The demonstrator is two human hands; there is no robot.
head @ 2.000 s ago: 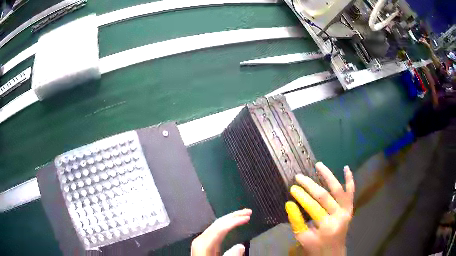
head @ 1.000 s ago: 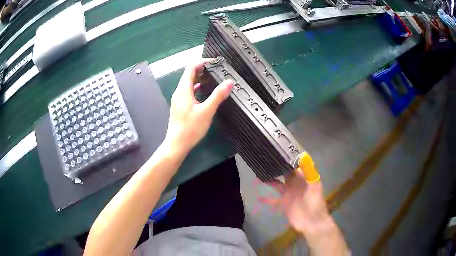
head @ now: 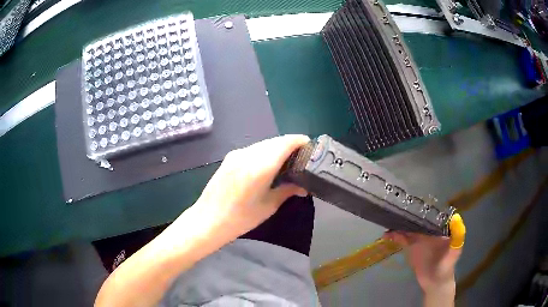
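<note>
A dark-grey stack of plates [head: 372,195] is held in the air between both hands, in front of the bench's near edge, tilted down to the right. Its top plate shows a row of recesses. My left hand [head: 258,168] is bare and grips the stack's left end. My right hand [head: 435,252] grips its right end, with a yellow finger cot over the end; its other fingers are partly hidden below. A second ribbed stack [head: 381,81] stands on the green bench behind the held one, touched by no hand.
A clear parts tray [head: 144,90] with a dense grid of round silver parts sits on a dark-grey mat [head: 237,102] at the left. A small shiny bit lies on the mat. Metal fixtures [head: 481,24] are at the top right. A blue stool [head: 511,135] stands on the floor at the right.
The stack in my hands has moved away from the second stack, toward my body and right, and has turned flatter. Both hands stay on its ends. The view has shifted over the bench.
</note>
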